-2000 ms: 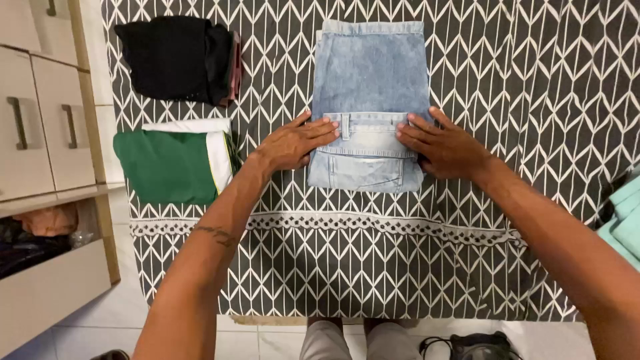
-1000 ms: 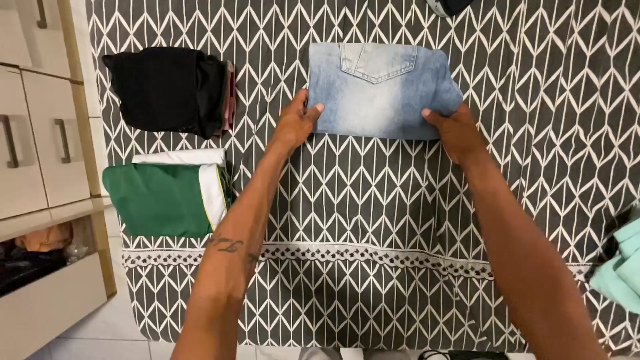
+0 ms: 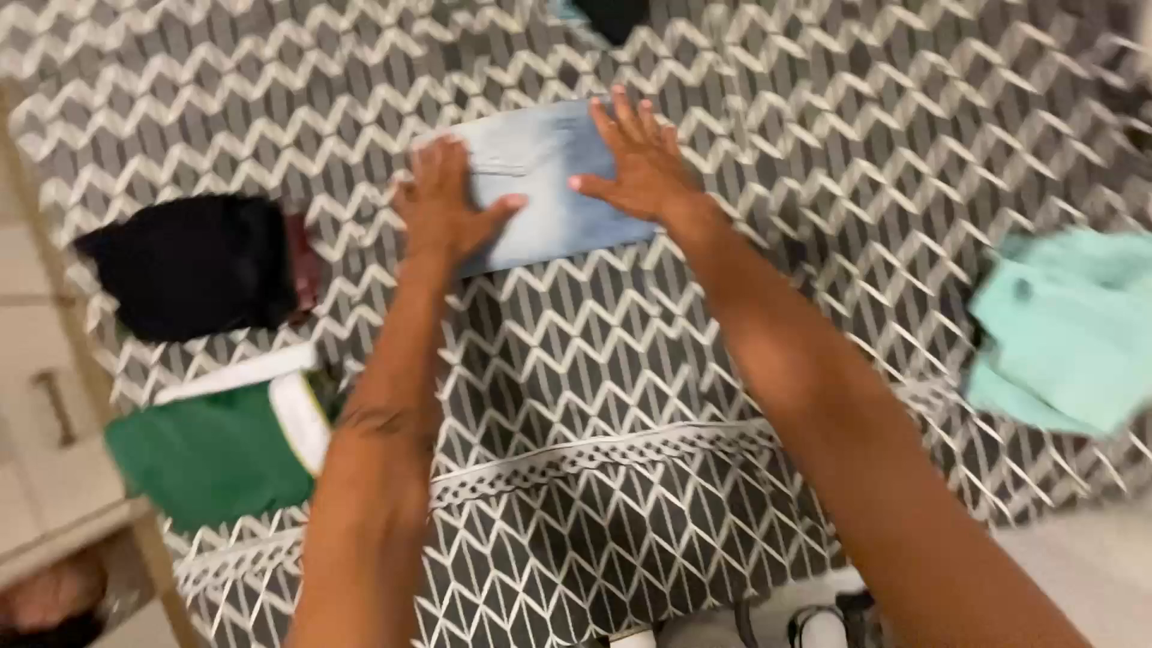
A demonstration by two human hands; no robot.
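Observation:
Folded light-blue denim (image 3: 540,198) lies flat on a black-and-white patterned bedspread (image 3: 576,342). My left hand (image 3: 450,198) rests with spread fingers on its left end. On its right end lies my right hand (image 3: 639,162), palm down and fingers apart. Neither hand grips the cloth. To the left sits a folded black garment (image 3: 193,265) with a dark red one (image 3: 301,261) showing at its right side. Nearer me is a green folded garment (image 3: 216,450) with a white band, and a white cloth edge shows behind it.
A mint-green garment (image 3: 1062,333) lies loosely at the right. Part of a dark item (image 3: 612,18) shows at the top edge. Pale cabinets (image 3: 45,378) with handles stand along the left, above an open compartment. Near the bottom edge is a partly seen black item (image 3: 855,621).
The denim was turned and folded into a smaller bundle since the first frame. A second ago my hands held its near corners; now they lie spread on top. The view has tilted.

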